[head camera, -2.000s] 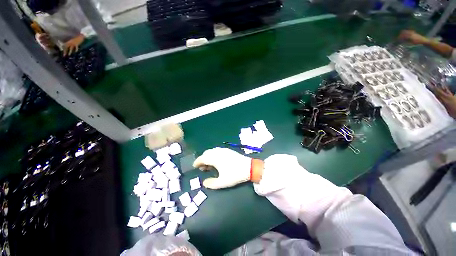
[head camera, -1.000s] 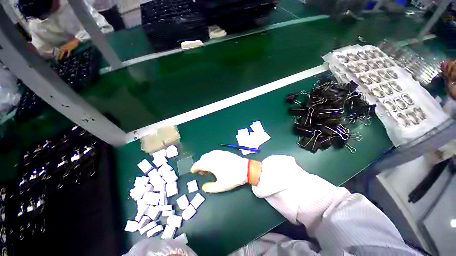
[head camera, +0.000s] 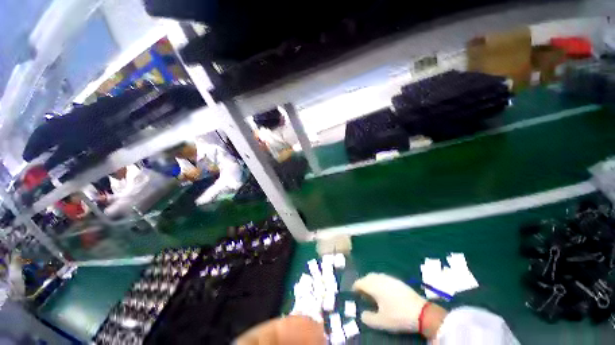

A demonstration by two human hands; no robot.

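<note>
My right hand [head camera: 392, 303], in a cream glove with an orange-red cuff, rests on the green bench. Its thumb and fingers are curled apart, with nothing visible between them. My left hand [head camera: 282, 331] is bare, blurred and cut off by the bottom edge; its fingertips and anything in them are hidden. White pads [head camera: 307, 294] lie in a loose pile between and beyond the hands, a few close to the glove. A cream block [head camera: 334, 243] lies behind the pile. White paper pieces [head camera: 448, 275] and a blue pen [head camera: 433, 290] lie right of the glove.
A heap of black binder clips [head camera: 570, 263] is at right. A black tray of clipped units [head camera: 232, 290] and rows of shiny units [head camera: 145, 293] are at left. A metal post [head camera: 259, 172] rises behind. Stacked black trays [head camera: 452, 101] and people in white are across the line.
The view has swung up and left, so the bench things appear lower and further right. My bare left hand now shows at the bottom. The gloved hand keeps its curled shape.
</note>
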